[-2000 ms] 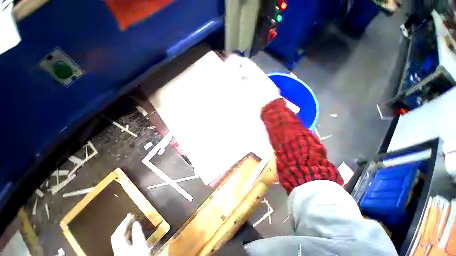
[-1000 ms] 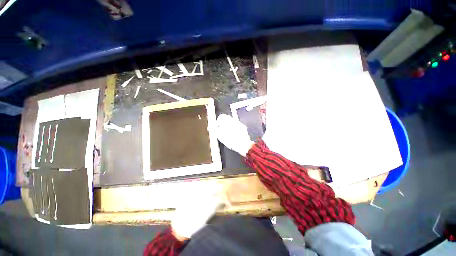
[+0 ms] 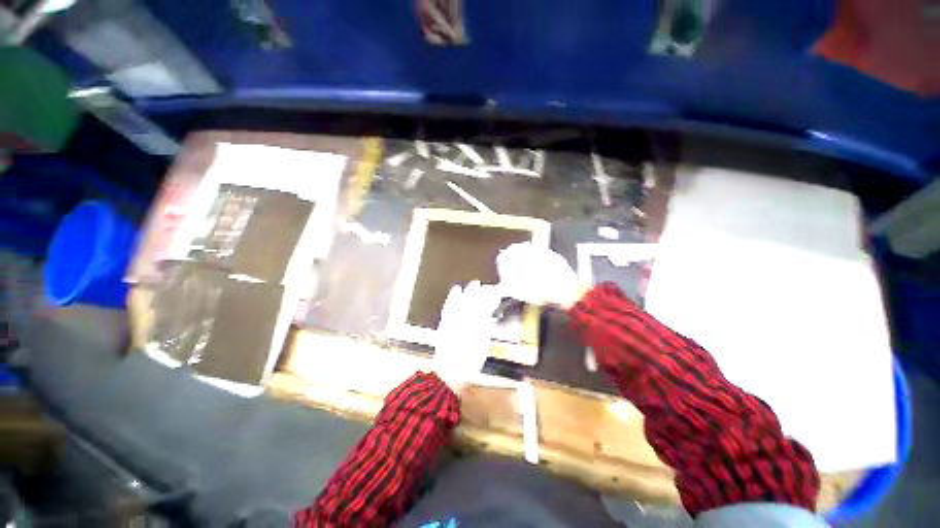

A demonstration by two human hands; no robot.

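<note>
A frame (image 3: pixel 411 270) with a pale border lies on the dark board, with a brown panel (image 3: pixel 454 253) inside its opening. My gloved left hand (image 3: pixel 466 328) is over the frame's lower edge, fingers pointing away from me. My gloved right hand (image 3: pixel 536 273) is over the frame's right side, close to the left fingertips. A small dark and whitish patch shows between the hands, too blurred to name. Whether either hand grips anything is unclear. A narrow white strip (image 3: pixel 529 421) lies across the wooden front edge (image 3: pixel 588 418).
White sheets (image 3: pixel 768 309) cover the right end. Brown panels (image 3: pixel 245 325) on white sheets lie at the left. White scraps (image 3: pixel 479 158) are scattered at the back. Another white frame piece (image 3: pixel 616 251) lies right of the frame. Blue bins (image 3: pixel 91 253) stand at both ends; the blue press is behind.
My left hand has moved from the front edge up to the frame. My right hand has come onto the frame's right side. The frame is slightly tilted in view, and the camera view has shifted left.
</note>
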